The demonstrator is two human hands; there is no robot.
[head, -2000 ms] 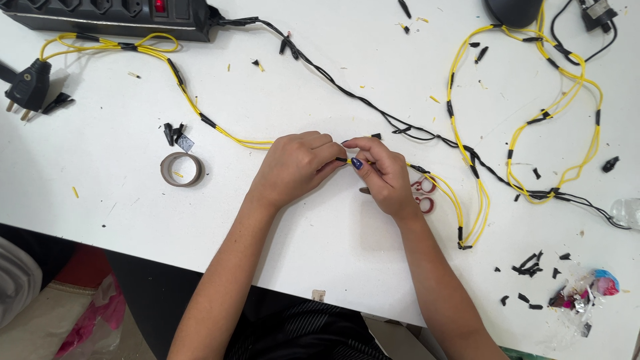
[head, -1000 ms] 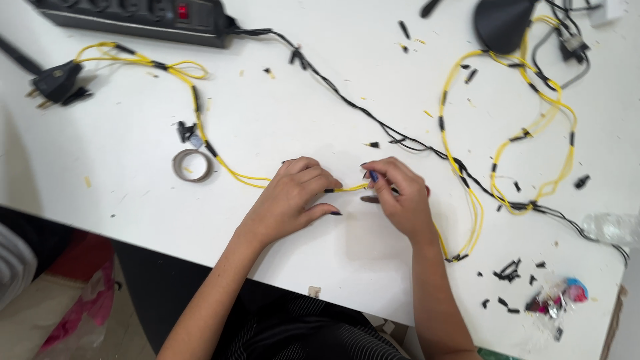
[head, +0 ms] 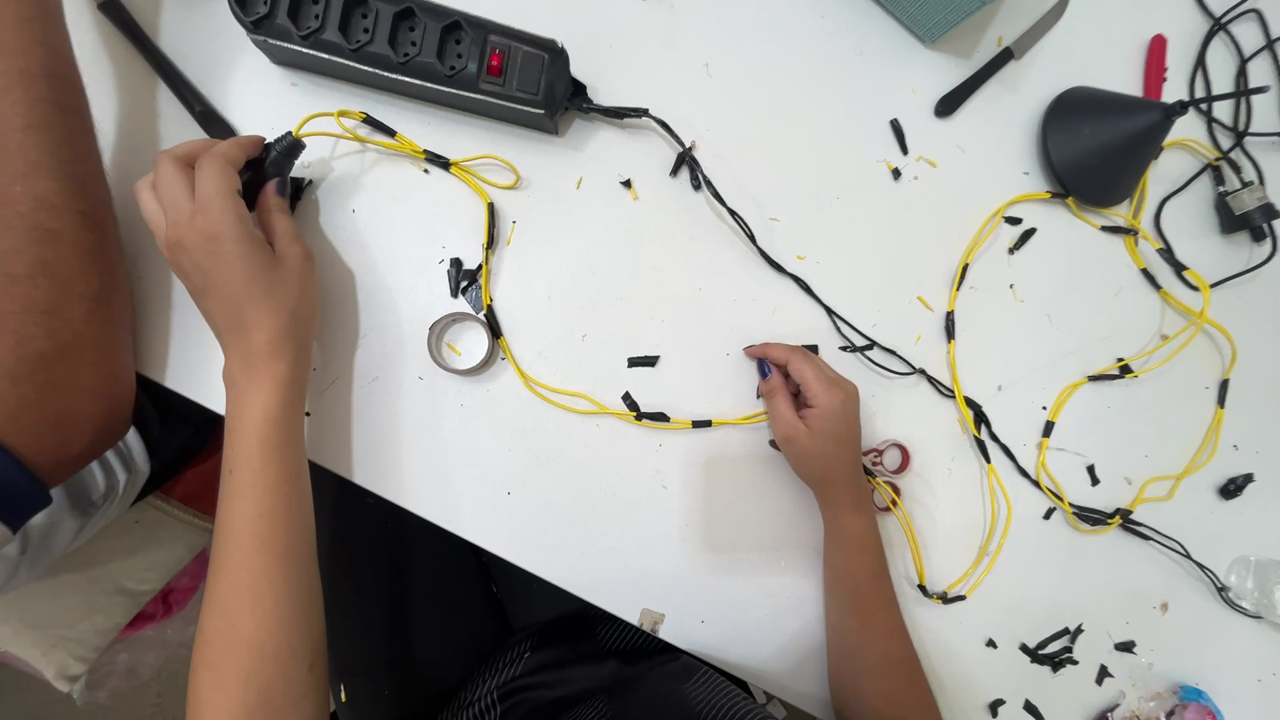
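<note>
My left hand (head: 235,235) is closed around a black power plug (head: 272,165) at the upper left, where the yellow wires begin. From there the yellow wires (head: 560,395), joined at intervals by black tape, curve down and across to my right hand (head: 805,410). The thumb and index finger of my right hand are near each other just above the wires; whether they pinch anything cannot be told. Beside the wires lies a roll of tape (head: 460,343). Red-handled scissors (head: 888,458) are partly hidden by my right wrist.
A black power strip (head: 400,50) lies at the top, its black cord (head: 745,225) running diagonally right. A black cone (head: 1105,145) and a knife (head: 1000,60) are at the upper right. Tape scraps (head: 1050,650) are scattered about. Another person's arm (head: 65,240) is at the left edge.
My left hand has moved from the middle of the yellow wires to the black plug at the left. Another person's arm has come into view at the left edge.
</note>
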